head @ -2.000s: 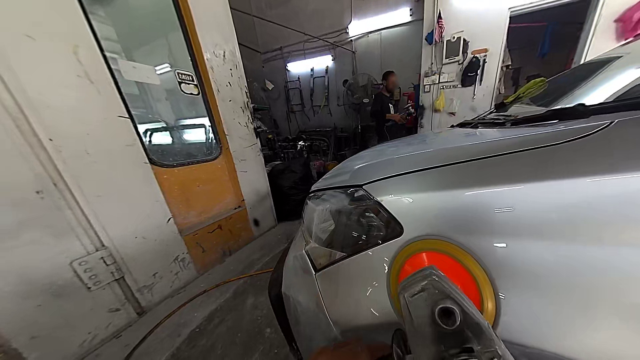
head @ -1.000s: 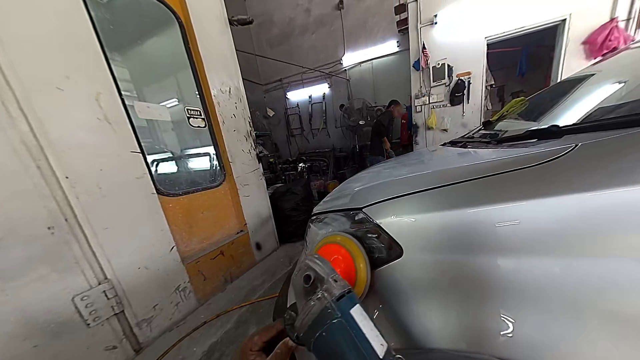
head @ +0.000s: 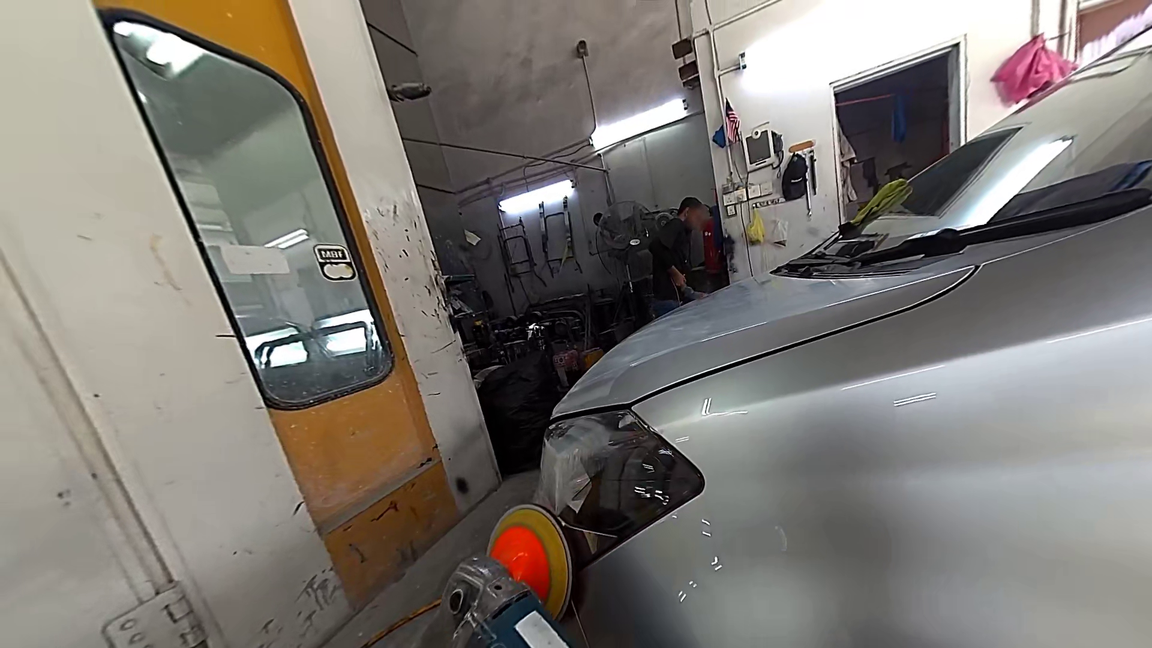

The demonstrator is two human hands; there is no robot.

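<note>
A power polisher (head: 504, 603) with a teal body and grey metal head rises from the bottom edge of the head view. Its round pad (head: 533, 560), yellow-rimmed with an orange-red backing, faces the front corner of a silver car, just below and left of the headlight (head: 630, 477). Whether the pad touches the bumper cannot be told. Clear film or tape covers part of the headlight. The silver fender (head: 864, 486) fills the right side and bears light reflections. Neither of my hands is visible; the polisher's rear part is cut off by the frame.
An orange and white door with a window (head: 261, 225) stands at left. An orange hose or cable (head: 405, 621) runs on the floor beside the polisher. Behind the hood, a person in dark clothes (head: 675, 256) stands near a fan. A black bag (head: 522, 405) lies beyond the car's front.
The polisher has moved from the fender, across the headlight, to the car's front corner, lower in view. A hand seen on it one second ago has left view.
</note>
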